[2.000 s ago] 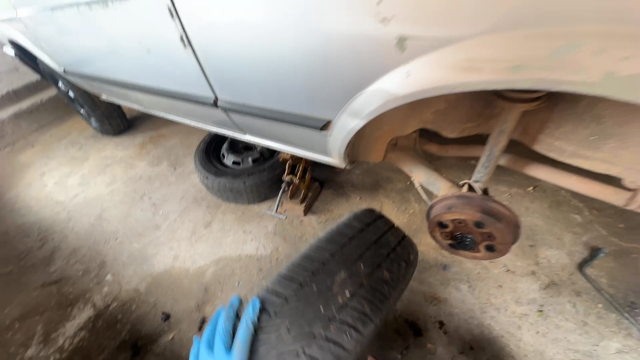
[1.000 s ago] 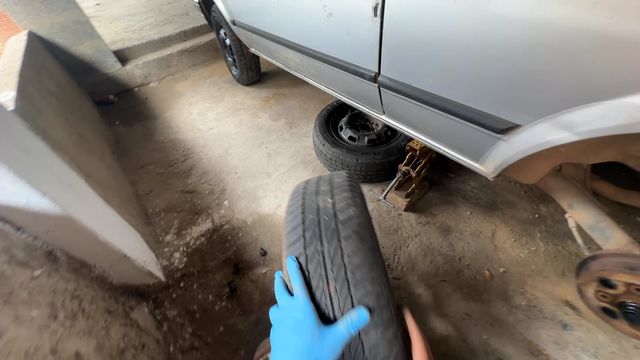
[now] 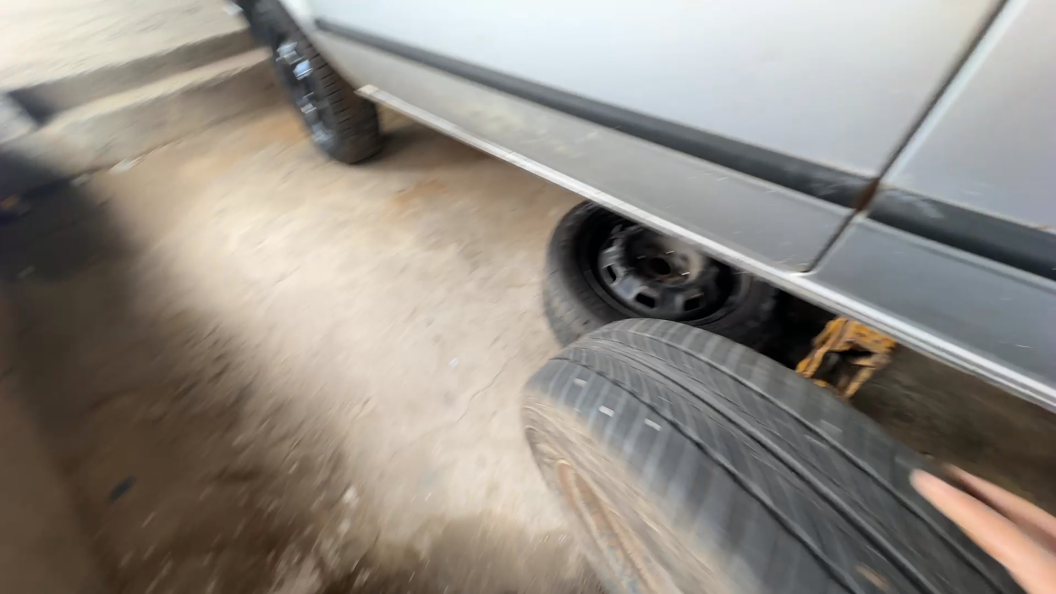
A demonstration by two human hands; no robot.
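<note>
A wheel with a grooved black tyre (image 3: 726, 445) and a rusty rim (image 3: 598, 528) stands tilted in the lower right. At the right edge, the bare fingers of my right hand (image 3: 990, 524) lie at the side of its tread; they are blurred and the palm is out of frame, so their grip is unclear. My left hand is not in view. Beyond the tyre, another wheel with a black steel rim (image 3: 660, 268) lies flat, partly under the silver car's sill. A yellow, worn jack (image 3: 846, 355) stands beside it, partly hidden by the tyre and sill.
The silver car body (image 3: 660, 74) with its black side moulding (image 3: 577, 107) spans the upper right. Its mounted far wheel (image 3: 326, 91) rests on the concrete floor (image 3: 396, 313). A concrete step (image 3: 157, 103) lies at the upper left.
My blue-gloved left hand, on the tyre in both earlier frames, is out of view. The tyre has moved nearer the flat wheel. The view has swung left, and the brake drum is out of frame.
</note>
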